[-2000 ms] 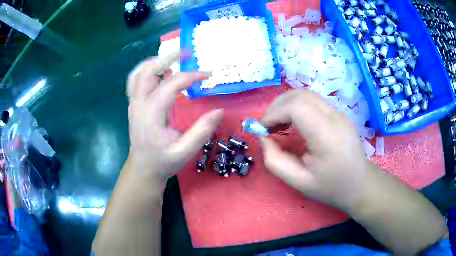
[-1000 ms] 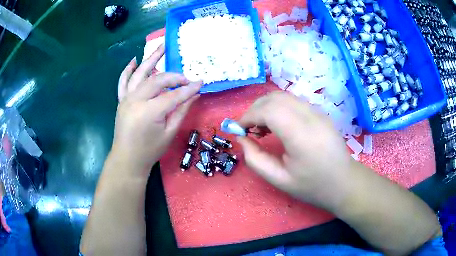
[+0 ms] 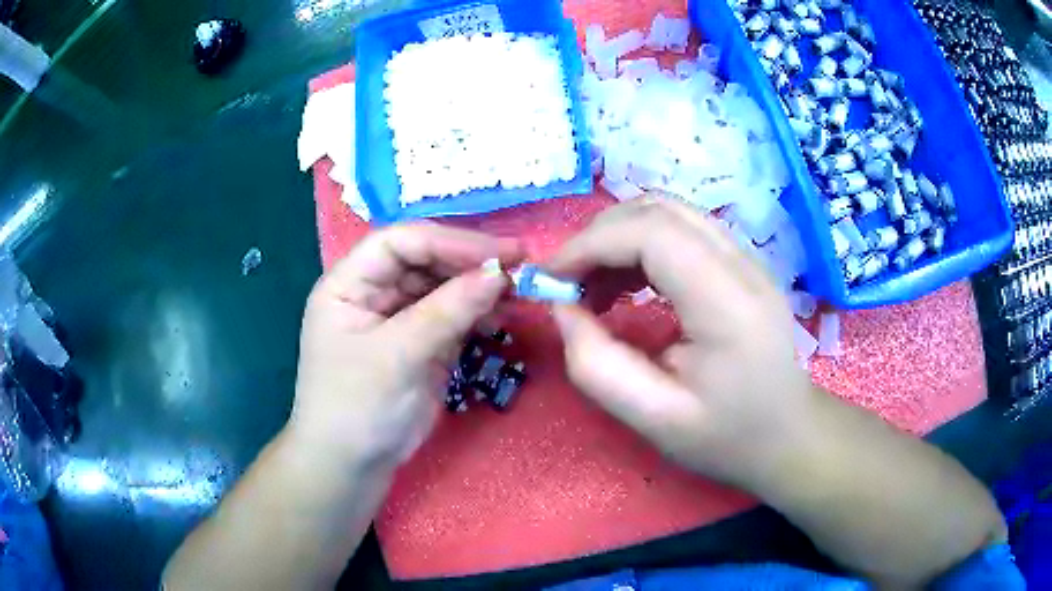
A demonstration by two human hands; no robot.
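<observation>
My right hand [image 3: 692, 335] holds a sleeved component [image 3: 547, 285], a small barrel with a bluish-white cover, between thumb and fingers above the red mat. My left hand [image 3: 392, 323] pinches a small white cap [image 3: 493, 267] between thumb and fingertip, close to the left end of the component. A gap shows between cap and component. Several dark and silver cylinders [image 3: 496, 379] lie loose on the mat below, partly hidden by my left hand.
The smaller blue bin [image 3: 375, 185] holds white pieces. Frosted sleeves [image 3: 692, 139] are piled between it and the larger blue bin [image 3: 923, 277], full of cylinders. White paper [image 3: 328, 129], a component tray [image 3: 1027, 231], a black unit [image 3: 219, 44] and clear plastic [image 3: 35, 404] surround the red mat [image 3: 554, 485].
My left hand has come from the smaller bin's edge to the component and now pinches a white cap. My right hand still holds the component. The whole view has shifted, with the bins further left.
</observation>
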